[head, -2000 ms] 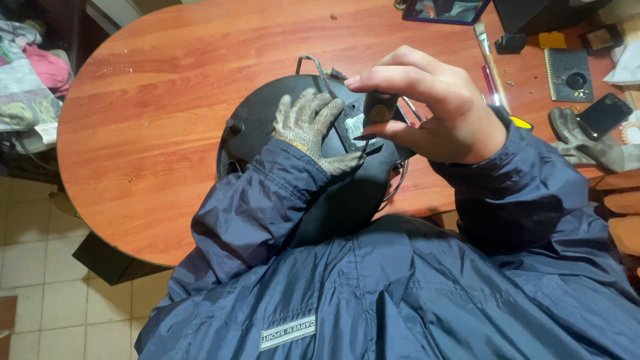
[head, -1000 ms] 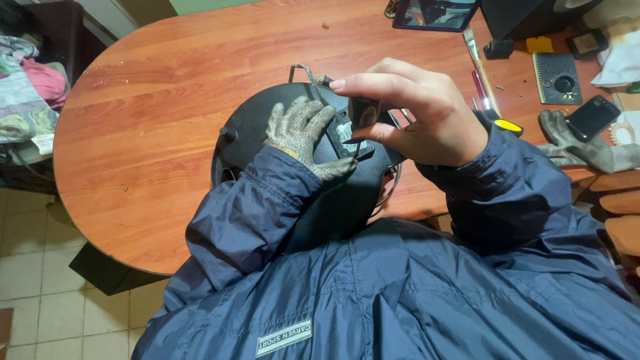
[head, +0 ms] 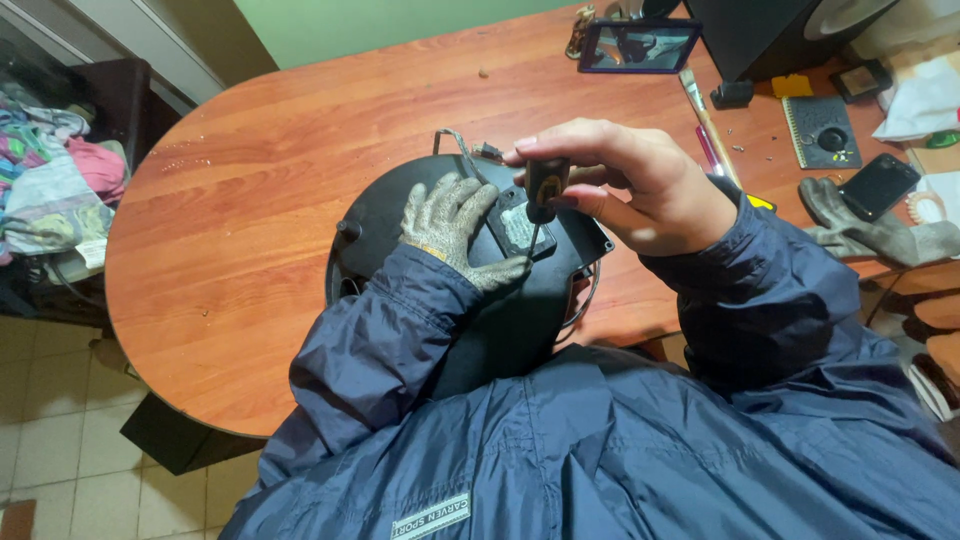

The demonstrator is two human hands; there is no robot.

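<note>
My left hand (head: pixel 457 229), in a grey knit work glove, rests on a round black plastic housing (head: pixel 375 199), its thumb beside a small black plate (head: pixel 517 225) that bears a label. Bare, my right hand (head: pixel 637 184) grips the dark handle of a screwdriver (head: pixel 545 191) between fingertips and thumb. The screwdriver stands nearly upright, its shaft reaching down to the plate's lower edge near my left thumb. A screw under the tip cannot be made out. A power cord with a plug (head: pixel 489 151) lies at the housing's far edge.
At the back right stand a tablet (head: pixel 640 46) and a black speaker (head: pixel 757 34). A paintbrush (head: pixel 709 124), a spiral notebook (head: pixel 823 131), a smartphone (head: pixel 879 186) and grey gloves (head: pixel 892 236) lie on the right. Small screws are scattered near the brush. Clothes (head: pixel 60 180) are piled at left.
Both hands keep about the same places on the housing and the screwdriver. The fingers of my right hand have shifted slightly around the handle.
</note>
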